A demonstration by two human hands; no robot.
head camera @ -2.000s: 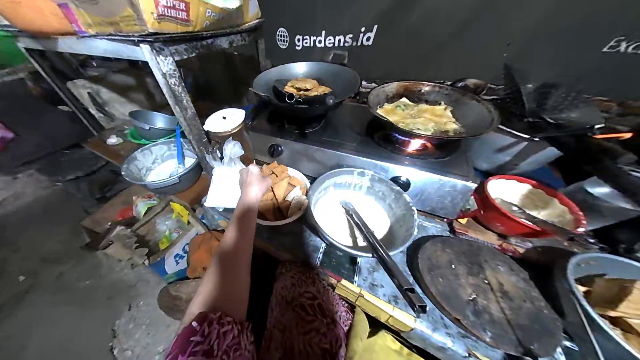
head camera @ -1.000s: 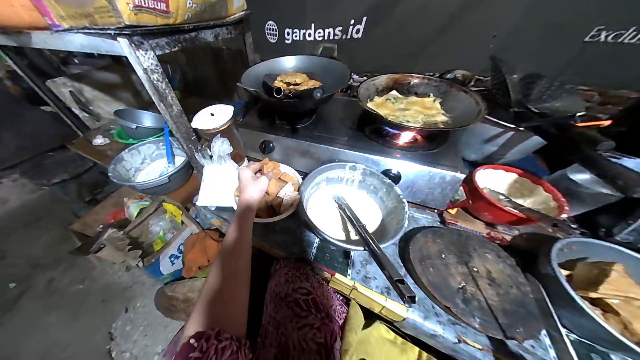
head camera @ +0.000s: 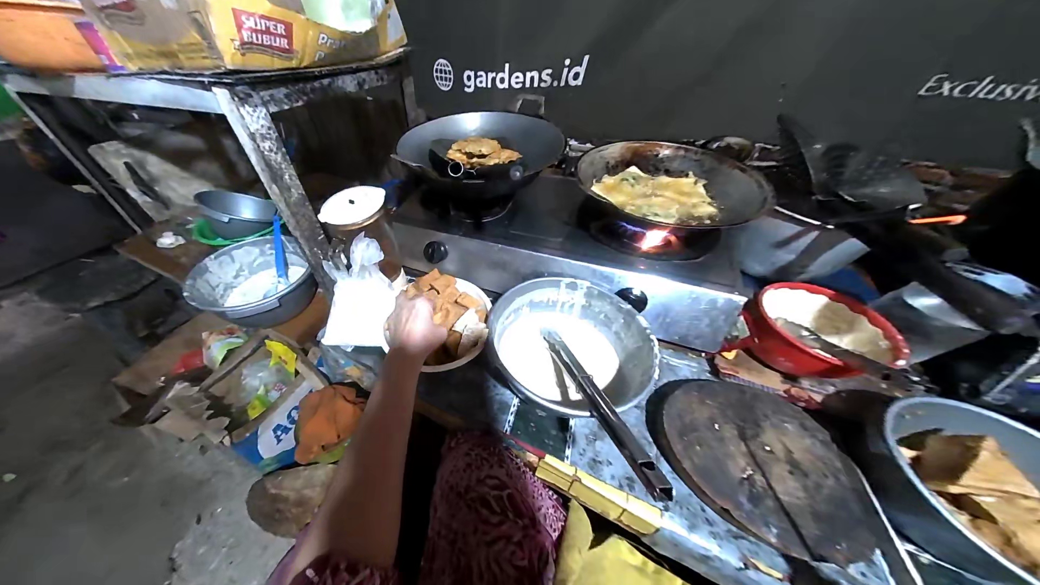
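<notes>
My left hand point(head camera: 414, 327) is at the left side of a bowl of brown fried tofu pieces point(head camera: 448, 302); whether its fingers grip a piece is hidden. Beside it stands a tied plastic bag of white contents point(head camera: 359, 305). To the right, a metal basin of white batter point(head camera: 605, 333) has black-handled tongs point(head camera: 605, 406) leaning in it. Golden fritters point(head camera: 481, 152) lie in the left wok point(head camera: 422, 134). A flat sheet of frying food point(head camera: 662, 195) is in the right wok point(head camera: 751, 187), over a lit flame. My right hand is out of view.
A round wooden board point(head camera: 764, 463) lies right of the basin, below a red pan point(head camera: 886, 325) of pale contents. At the right edge stands a grey tub point(head camera: 910, 463) with brown pieces. A metal table leg point(head camera: 272, 162) rises near a jar point(head camera: 353, 207) and a batter bowl with a blue utensil point(head camera: 280, 252).
My left hand stays at the tofu bowl, now lower at its left side than one second ago. The woks, tongs and basin have not plainly moved.
</notes>
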